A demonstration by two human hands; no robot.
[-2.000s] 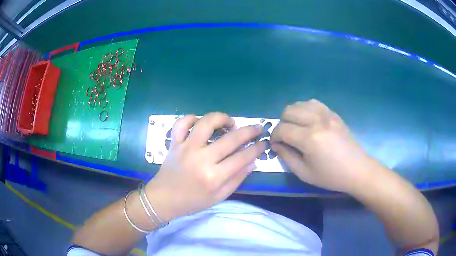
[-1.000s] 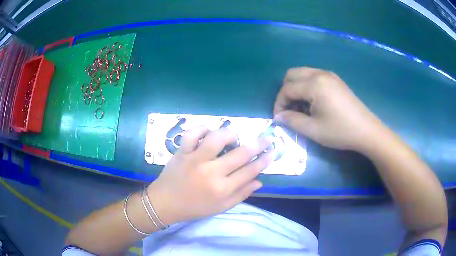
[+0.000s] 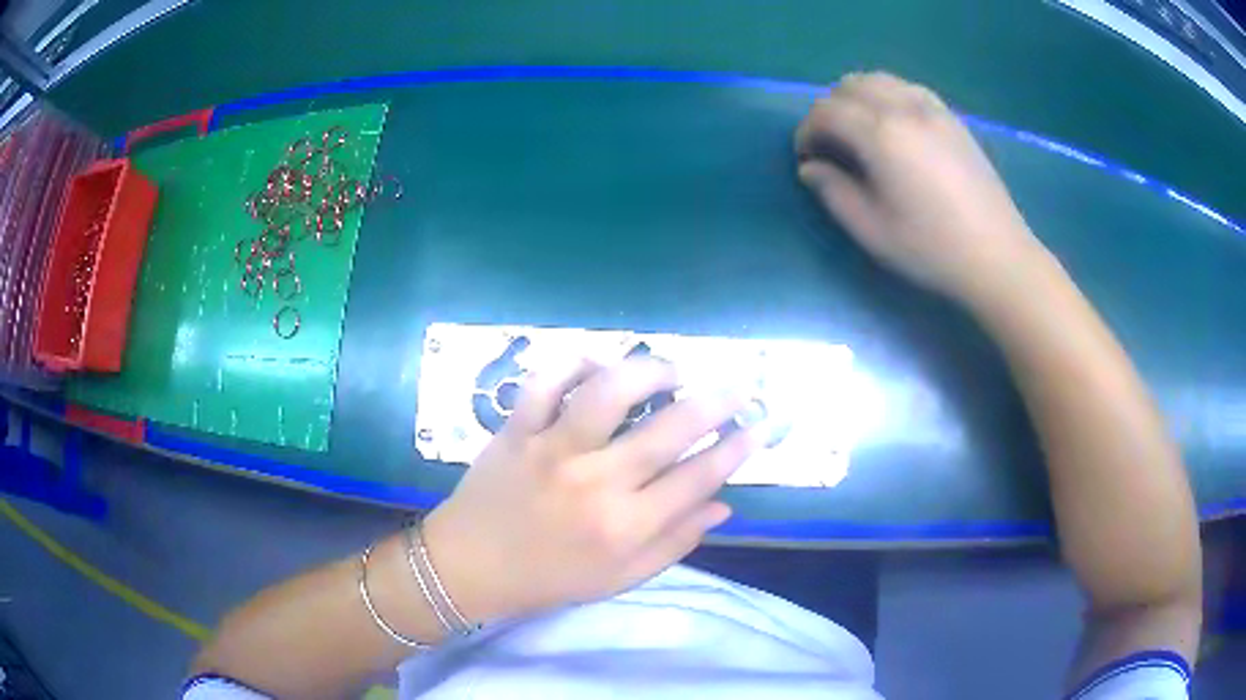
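A flat silver metal plate (image 3: 458,410) lies on the green belt in front of me, partly washed out by glare. Dark curved cutouts show at its left seat, and parts of the others show between my fingers. My left hand (image 3: 588,479) lies palm down over the middle of the plate, fingers spread towards its right seat, covering much of it. My right hand (image 3: 902,178) is off the plate, at the upper right near the belt's far blue edge. Its fingers are curled, and I cannot tell if anything is between the fingertips.
Loose copper-coloured rings (image 3: 294,205) lie in a pile on the lighter green mat (image 3: 260,369) at left, a few at its right edge. A red bin (image 3: 120,274) with rings stands on the mat's left side, beside stacked clear trays (image 3: 30,205).
My right hand has left the plate's right end and moved up and away towards the far edge. My left hand stays on the plate. The plate's right end is now uncovered.
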